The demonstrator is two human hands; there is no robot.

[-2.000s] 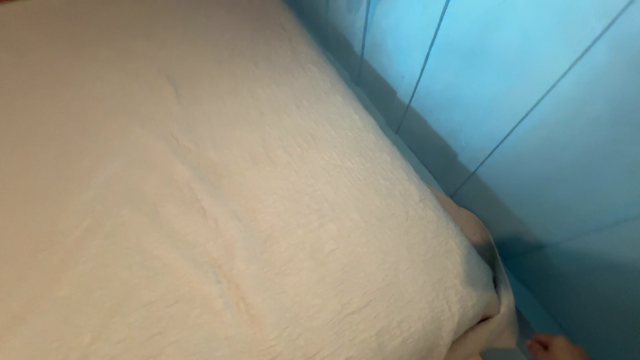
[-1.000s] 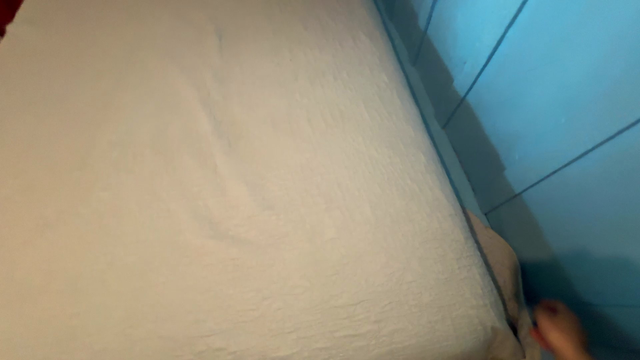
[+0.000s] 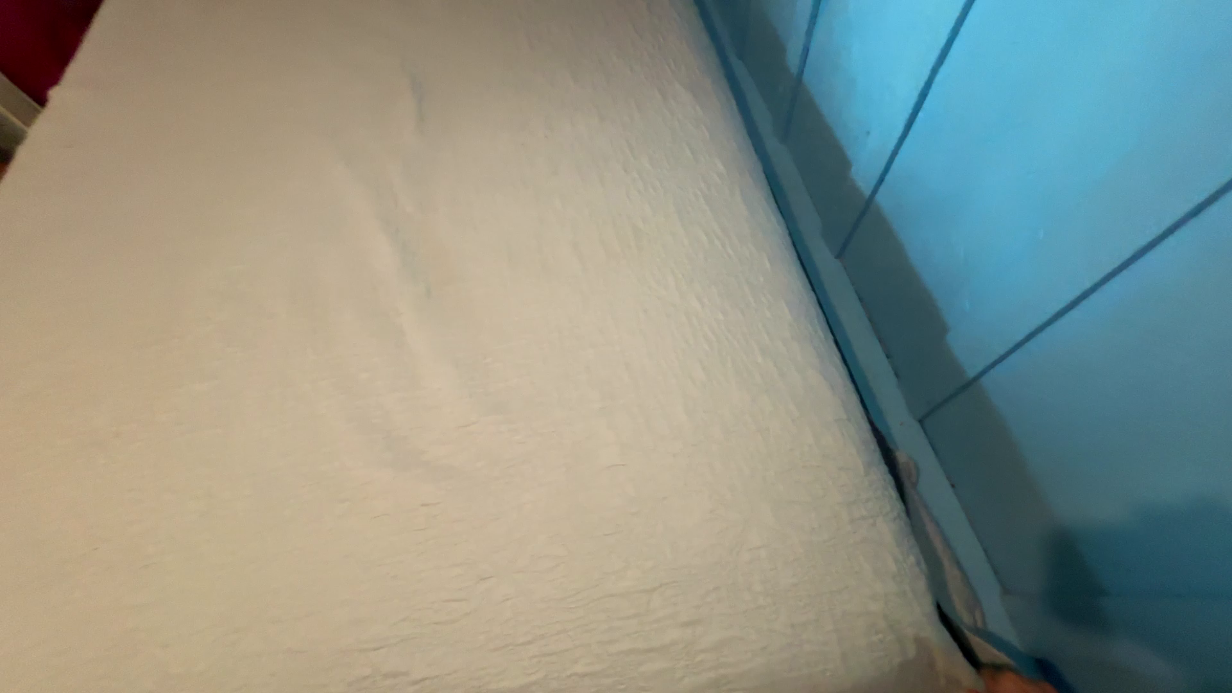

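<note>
A pale, textured bed cover (image 3: 539, 346) lies over what looks like a mattress and fills most of the head view, with soft creases left of its middle. Along its right side, a loose fold of fabric (image 3: 948, 568) is tucked down between the cover and the wall. At the bottom right edge of the view, a small part of what appears to be my right hand (image 3: 1015, 681) touches or lies close to that fabric by the corner; its fingers are cut off, so its grip cannot be made out. My left hand is out of view.
A blue panelled wall (image 3: 1059, 192) with dark seams rises on the right, and a narrow ledge (image 3: 866, 327) runs along its foot beside the bed. Red material (image 3: 48, 38) and a pale edge (image 3: 17, 111) show at the top left. A shadow falls on the wall.
The hand at the lower right has dropped lower, mostly out of view. The loose fabric by the wall, bulging earlier, now lies narrower along the bed's side.
</note>
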